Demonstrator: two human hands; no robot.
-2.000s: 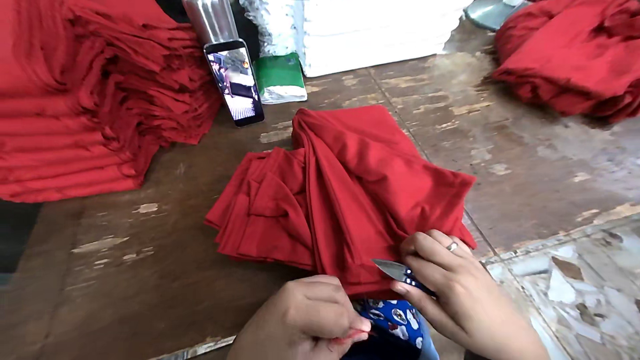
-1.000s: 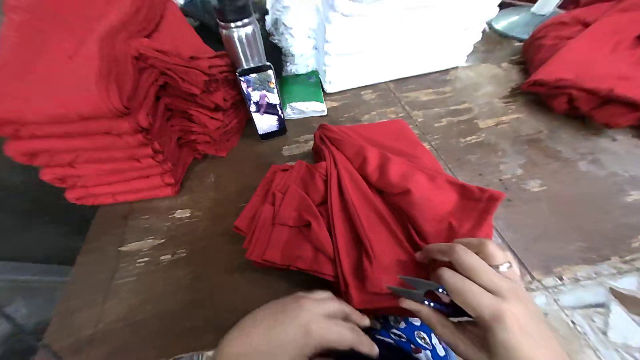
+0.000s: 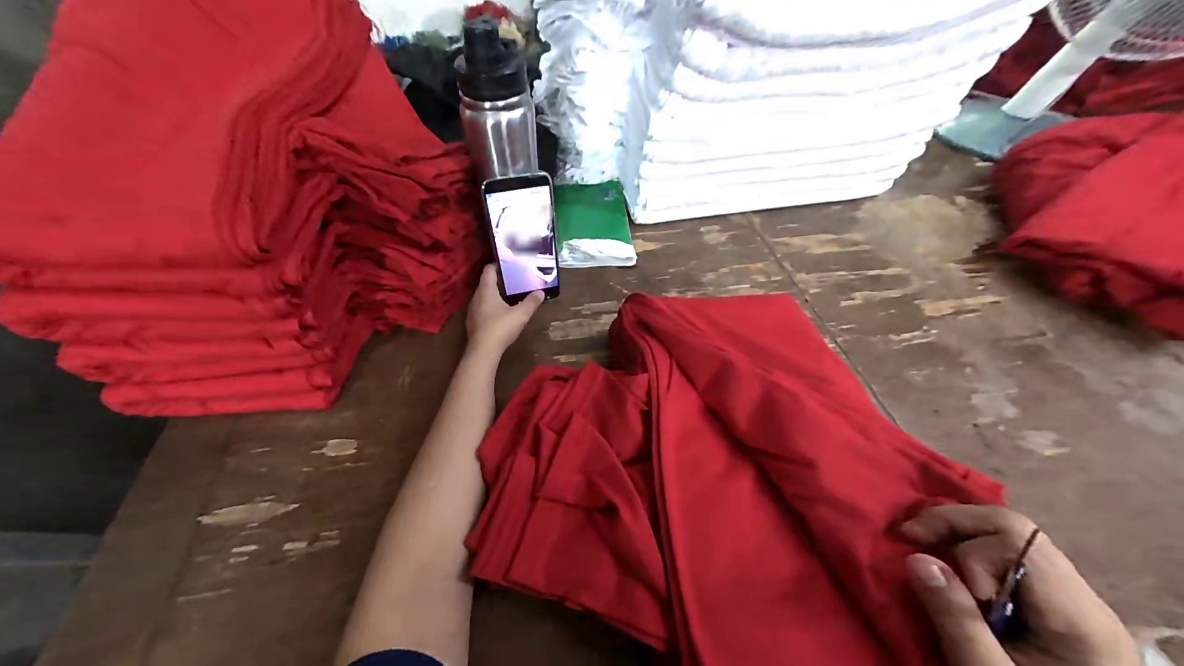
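Note:
My left hand (image 3: 500, 310) is stretched forward and grips the lower end of a smartphone (image 3: 523, 236) with a lit screen, which stands upright against a steel bottle. A heap of folded red fabric (image 3: 740, 444) lies on the worn wooden table in front of me. At its right edge rests my right hand (image 3: 1017, 583), curled around small thread snips (image 3: 1008, 597); only a dark part of them shows between the fingers, and the blades are hidden.
Tall stacks of folded red fabric (image 3: 166, 231) stand at the left. Behind the phone are a steel bottle (image 3: 499, 129), a green and white packet (image 3: 595, 222) and a stack of white cloth (image 3: 786, 129). More red fabric (image 3: 1110, 213) and a fan base (image 3: 994, 128) are at the right.
My left hand has moved from the near edge of the red fabric forward to the phone and taken hold of it. The snips' blades, visible before by my right hand, are now hidden.

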